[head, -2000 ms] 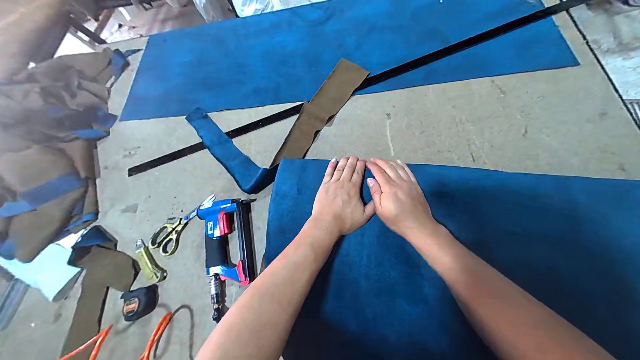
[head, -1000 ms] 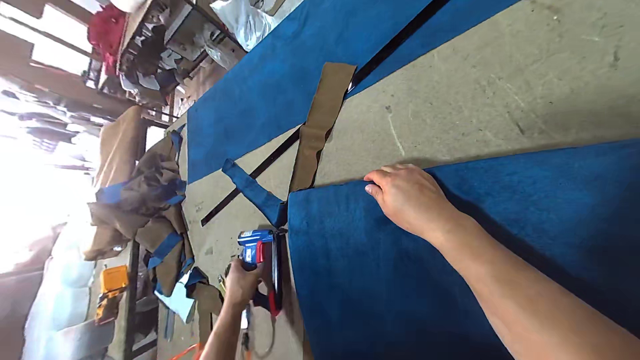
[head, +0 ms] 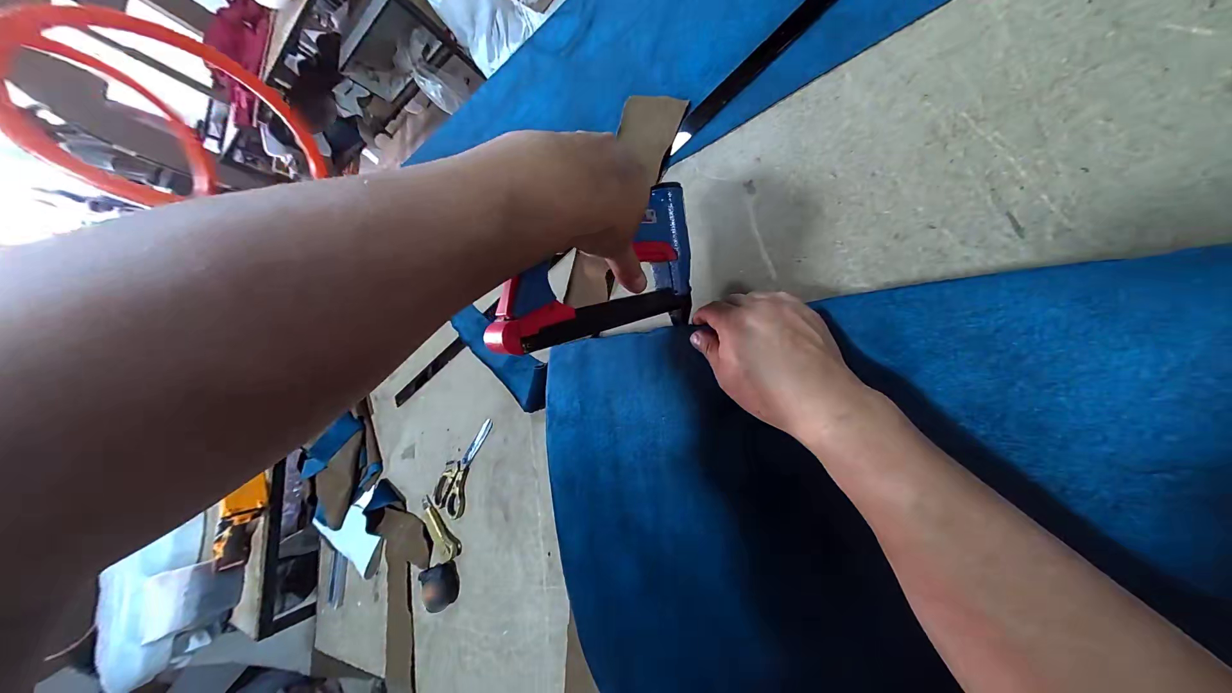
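My left hand is closed around the handle of a blue and red pneumatic stapler, which lies over the far edge of a blue fabric sheet. The stapler's nose is at that edge. Just right of the nose, my right hand pinches the same edge between thumb and fingers. Behind the stapler, a brown strip and a long black bar cross. A folded blue strip lies left of the sheet's corner.
Scissors, a yellow-handled cutter and a dark tape measure lie on the table at the left. An orange hose loops at the upper left. A second blue sheet spans the far side.
Two seconds ago both hands lay on the sheet's edge. My left hand has since taken the stapler from the table at the left and brought it to that edge. The view has turned.
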